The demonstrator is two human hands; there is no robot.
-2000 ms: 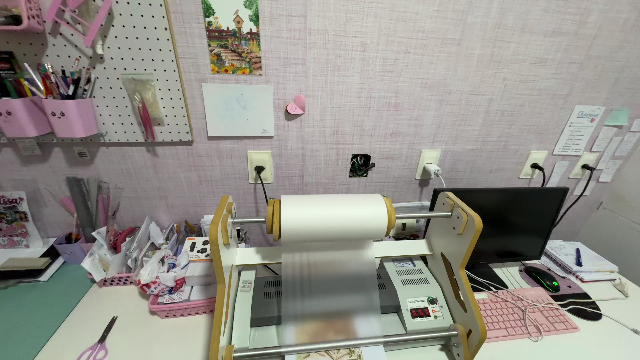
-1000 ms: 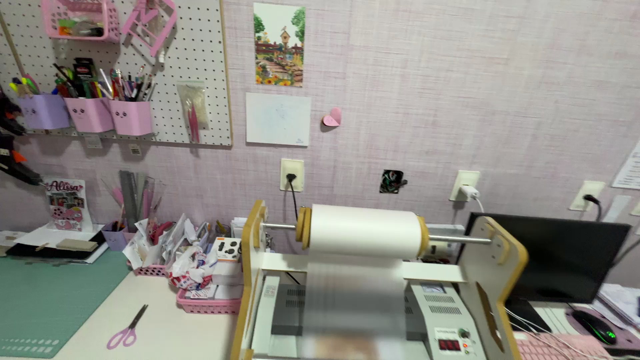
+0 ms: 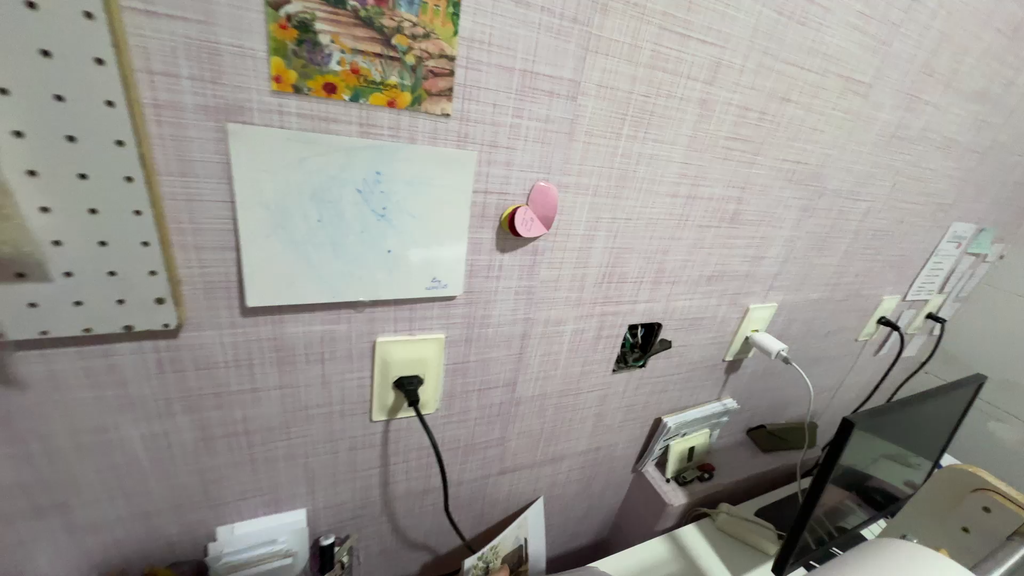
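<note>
At the bottom edge, a fingertip shows against a printed sheet that stands tilted behind the work table. The frame does not settle which of my hands it belongs to, and the rest of that hand is out of sight. No other part of either hand shows. To the right of the sheet, part of the white film roll and a wood-edged side panel of the laminating machine come into the lower corner.
A black cord runs down from a wall outlet behind the sheet. On the right stand a monitor and a white power strip. An open wall box shows wires. Papers stand at lower left; a pegboard hangs above.
The view has moved in close to the wall and tilted. A fingertip and the printed sheet behind the table now show at the bottom; no hand was seen in the earlier frames.
</note>
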